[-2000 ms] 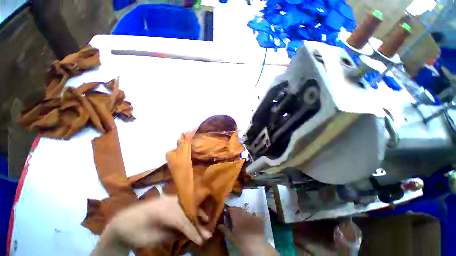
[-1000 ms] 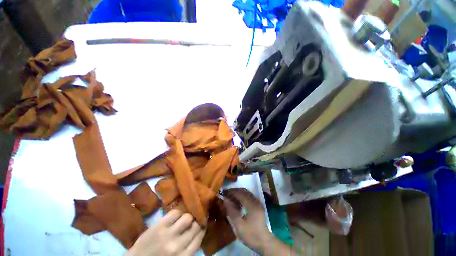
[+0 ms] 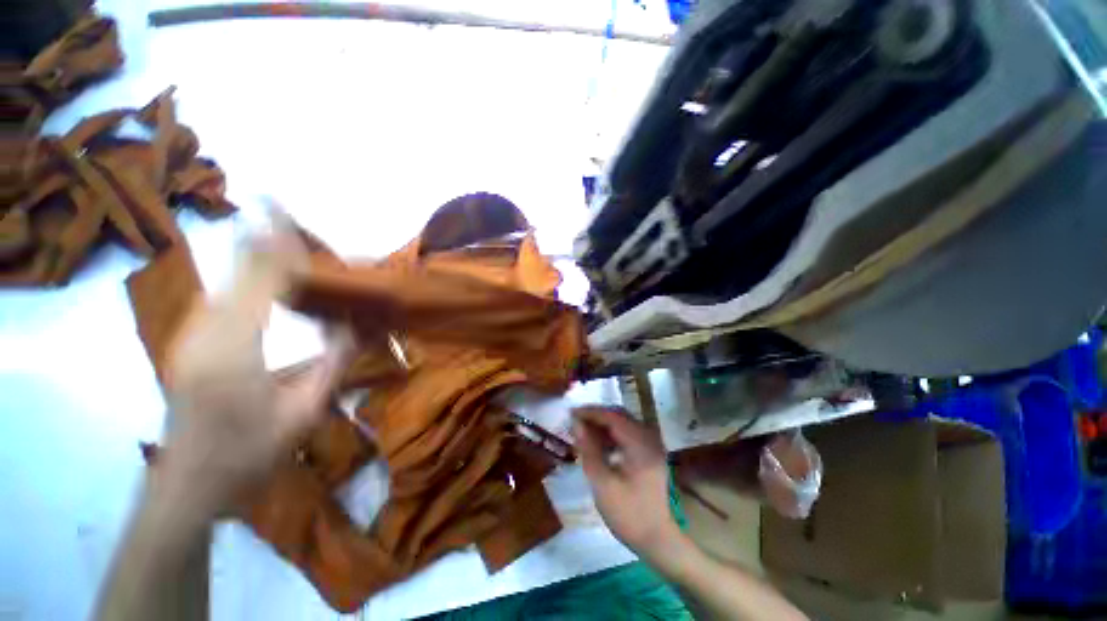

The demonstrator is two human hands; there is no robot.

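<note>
Rust-brown garment cloth (image 3: pixel 443 419) lies crumpled on the white table, its right end at the needle area of the off-white sewing machine (image 3: pixel 971 267). My left hand (image 3: pixel 237 376), strongly blurred, is on the left side of the cloth, with a stretched fold of it at the fingers. My right hand (image 3: pixel 625 473) is right of the cloth, below the machine head, with fingers curled around a small dark metal tool (image 3: pixel 543 437), likely snips, its tip pointing at the cloth. A dark brown rounded piece (image 3: pixel 476 223) shows behind the cloth. The needle is hidden.
More rust-brown pieces (image 3: pixel 91 194) lie in a heap at the table's far left. A clear plastic bag or cup (image 3: pixel 792 471) hangs below the table edge at the right. An open cardboard box (image 3: pixel 868 522) and blue bins (image 3: pixel 1046 467) are beyond it. Green cloth (image 3: pixel 571 597) shows at the bottom.
The view has moved lower and closer to the machine. My left hand has gone from the cloth's front edge up and left, stretching a fold. My right hand stays beside the cloth, its tool now visible.
</note>
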